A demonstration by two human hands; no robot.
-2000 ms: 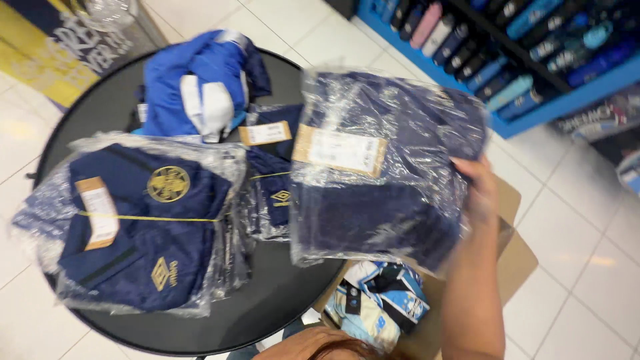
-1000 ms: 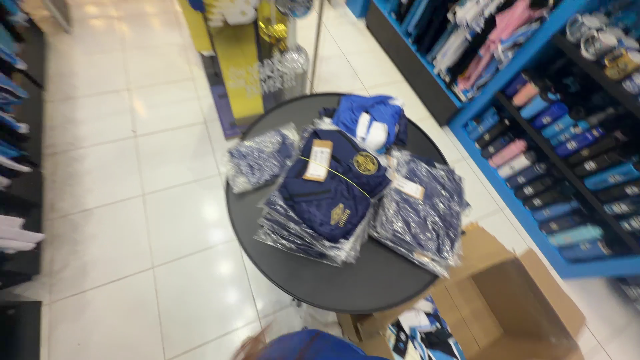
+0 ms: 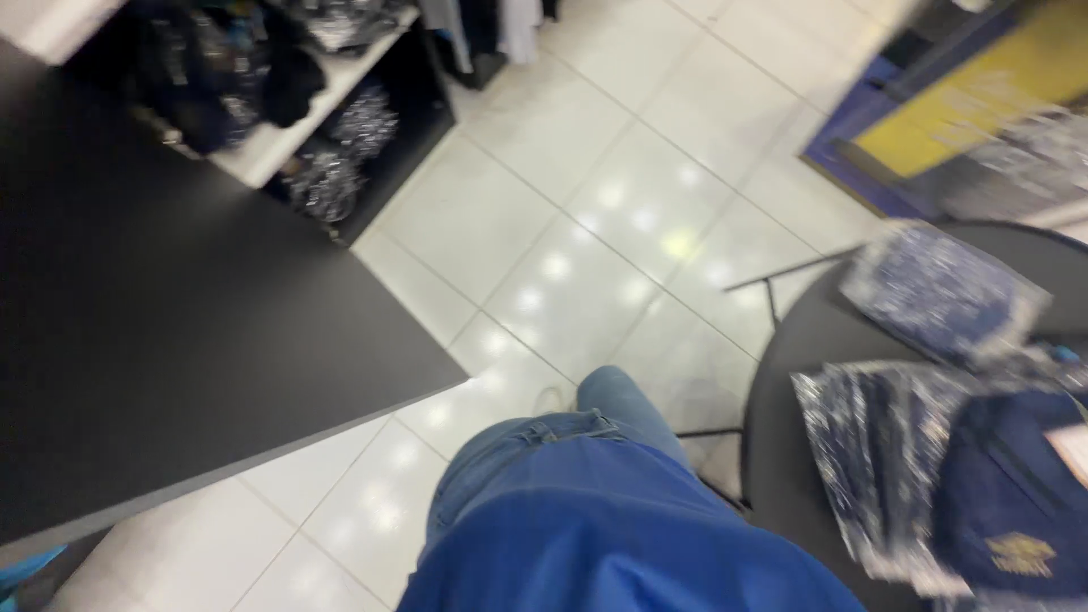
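Observation:
Neither of my hands shows in the head view now; my blue shirt (image 3: pixel 612 527) and jeans (image 3: pixel 484 459) fill the lower middle. To the right, a round black table (image 3: pixel 782 416) holds plastic-wrapped clothes. A navy garment (image 3: pixel 1003 484) with a yellow logo lies at the right edge, beside a stack of clear-bagged dark garments (image 3: pixel 884 459). Farther back on the table is another bagged blue garment (image 3: pixel 943 289). The picture is blurred.
A dark grey counter (image 3: pixel 221 340) reaches in from the left, its corner near my body. Behind it stand shelves (image 3: pixel 340 93) with bagged goods. White floor tiles (image 3: pixel 578 246) run between counter and table. A yellow and blue display stand (image 3: pixel 943 119) is at the upper right.
The view has swung strongly to the left, bringing in the counter. Two seconds ago one hand held a bagged navy garment over the table's right side; a second ago a similar one lay there.

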